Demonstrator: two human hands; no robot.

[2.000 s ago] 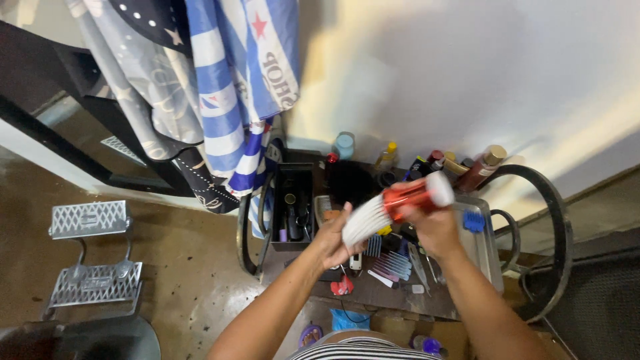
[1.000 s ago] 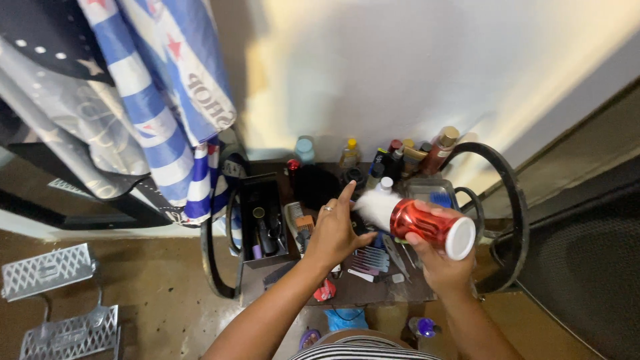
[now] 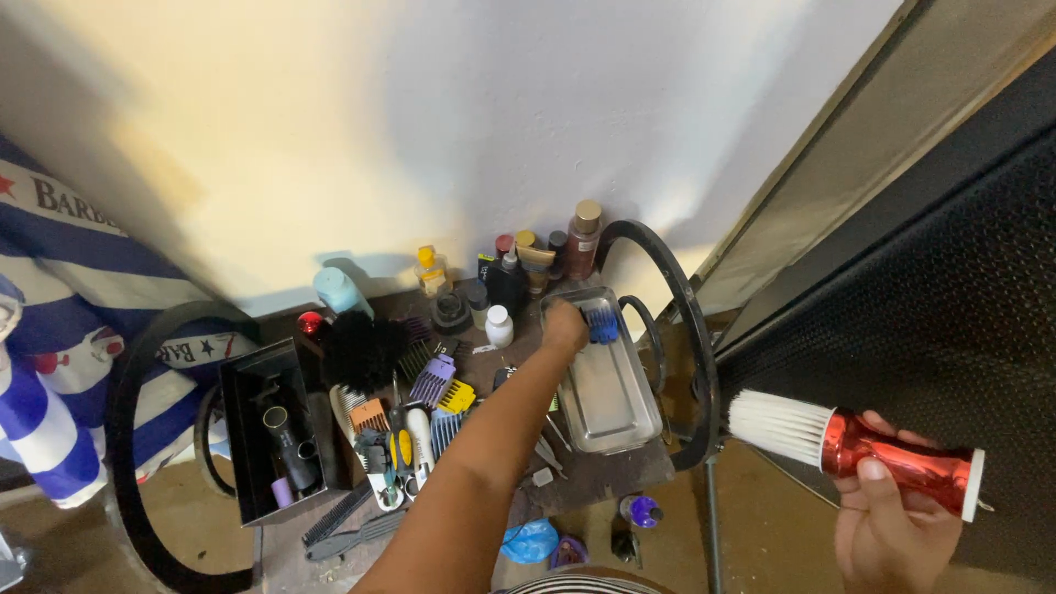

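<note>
My right hand (image 3: 895, 503) is closed around the shiny red body of a neck duster brush (image 3: 899, 462), held out at the right with its white bristles pointing left. My left hand (image 3: 566, 325) reaches over the table to the upper left part of a metal tray (image 3: 615, 404); its fingers are hidden, so any hold cannot be told. Right beside it in the tray lies a blue clipper guard (image 3: 601, 325). A small white bottle (image 3: 499, 327) stands to the left of that hand. Purple (image 3: 433, 379) and yellow (image 3: 456, 397) clipper guards lie left of my forearm.
Bottles, among them a pink one with a gold cap (image 3: 584, 239), line the wall side of the table (image 3: 577, 495). A black box (image 3: 276, 445) holds clippers at the left. Curved black armrests (image 3: 697, 346) flank the table. Striped capes (image 3: 58, 330) hang at the left.
My right hand has moved right with the neck duster. My left hand has left the area by its bristles and now reaches to the metal tray. The view has shifted right.
</note>
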